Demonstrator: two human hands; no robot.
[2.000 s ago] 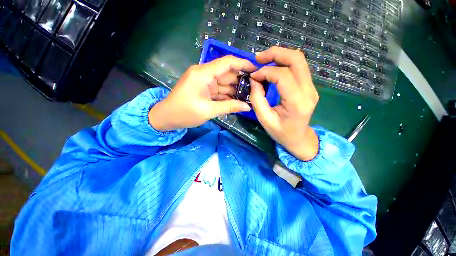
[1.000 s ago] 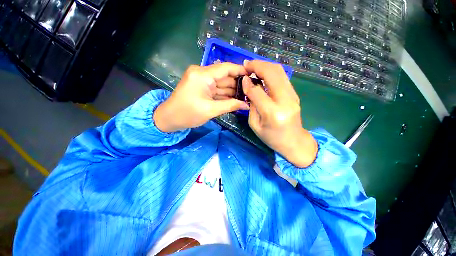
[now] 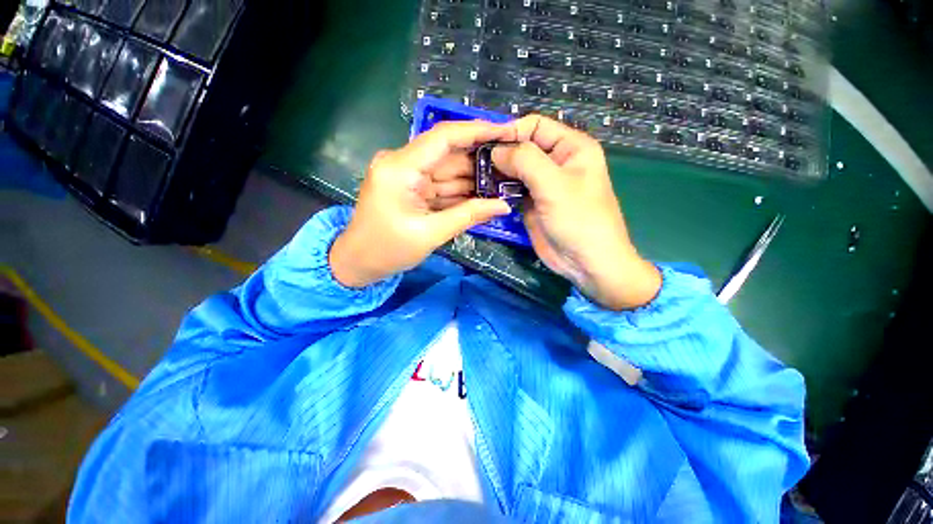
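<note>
A small black housing [image 3: 487, 176] is held between both hands over the blue parts bin [image 3: 435, 116]. My left hand [image 3: 404, 200] grips the housing from its left side, with the fingers curled behind it and the thumb low at its edge. My right hand [image 3: 578, 210] is on the housing from the right, its thumb and fingertips at the top and front face. The hands hide most of the bin and what lies in it. Whether my right fingertips pinch a tiny part cannot be told.
A clear blister tray [image 3: 634, 82] with small dark parts lies beyond the bin on the green bench [image 3: 798, 287]. Tweezers [image 3: 754, 258] lie at the right, near my right sleeve. Black blister trays [image 3: 123, 102] stand at the left. White specks lie on the bench at right.
My right fingers have shifted over the housing, covering its face and then showing its lower part again. The head view has moved slightly, so the black trays show more.
</note>
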